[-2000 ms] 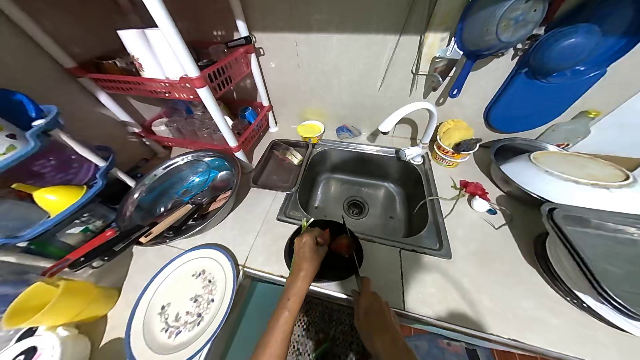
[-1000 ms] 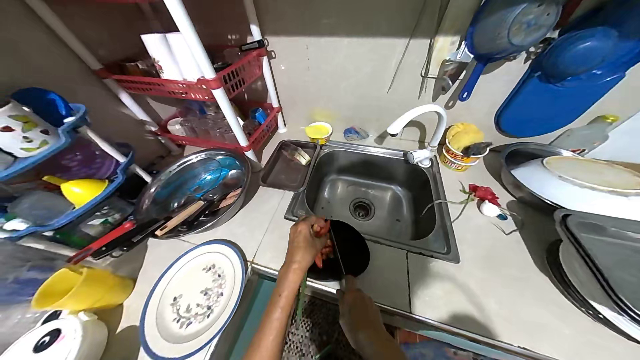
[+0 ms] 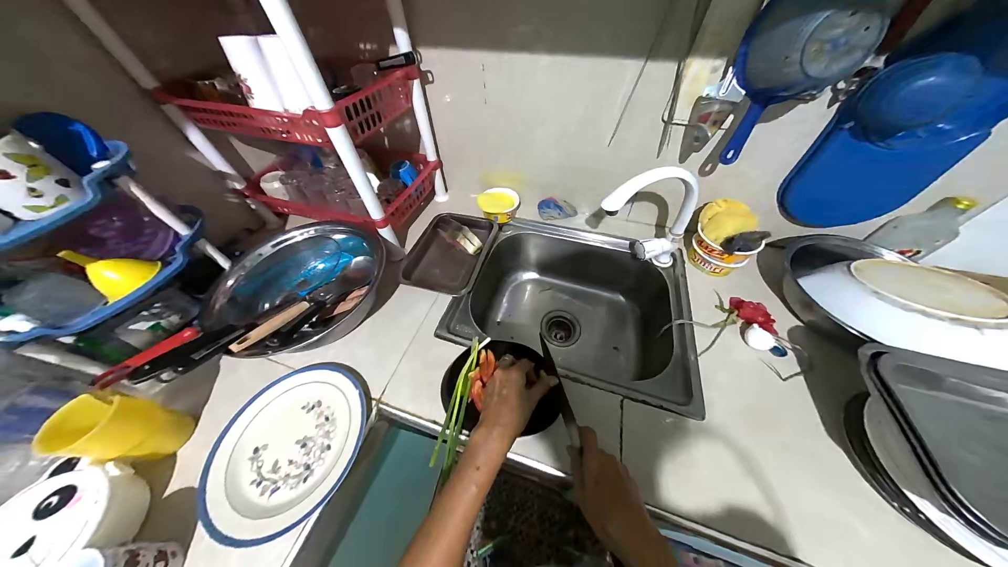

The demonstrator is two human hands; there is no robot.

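Note:
My left hand is over a dark round bowl or pan at the counter's front edge, its fingers curled at orange-red vegetable pieces. What the fingertips touch is partly hidden. My right hand grips a knife by its handle, the blade pointing up and away over the vessel's right side. Long green stalks hang over the vessel's left rim.
Behind the vessel is a steel sink with a white faucet. A blue-rimmed plate and a steel basin of utensils stand left. Trays and a red flower are right.
The green stalks now lie plainly across the vessel's left rim. My left hand's fingers have shifted to the right over the vessel. The knife stays in my right hand.

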